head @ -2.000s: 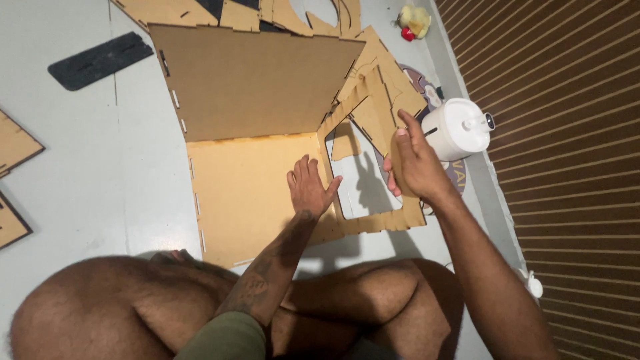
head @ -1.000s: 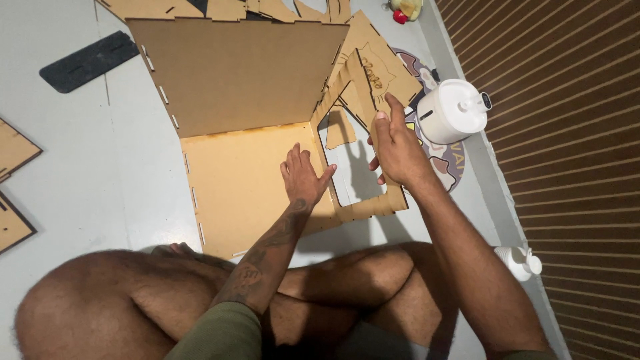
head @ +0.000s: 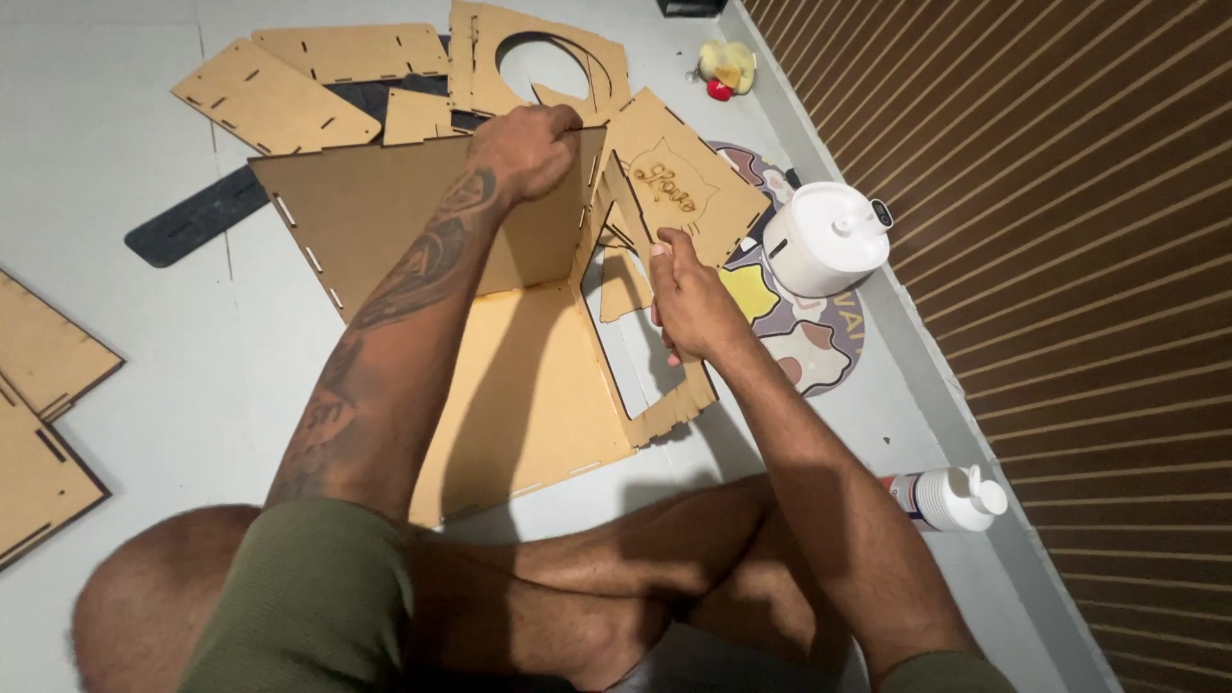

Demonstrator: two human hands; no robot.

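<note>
Three laser-cut wooden panels stand joined at a corner on the floor. My left hand (head: 527,152) grips the top edge of the upright back panel (head: 385,221), near its right corner. My right hand (head: 688,298) is closed around the outer edge of the side panel (head: 626,207), which has a large rounded opening. The bottom panel (head: 549,414) lies nearest my legs, partly in the shadow of my left arm. Slots and tabs line the panels' edges.
Beyond lie rounded panels (head: 279,96), a panel with a round hole (head: 611,58) and an engraved panel (head: 712,173). A black strip (head: 197,219) is at left, more panels (head: 48,356) at far left. Right are a white lidded container (head: 828,241), a mat (head: 818,361) and a white bottle (head: 953,499).
My left hand has moved from the bottom panel up to the top edge of the back panel. My right hand stays on the side panel.
</note>
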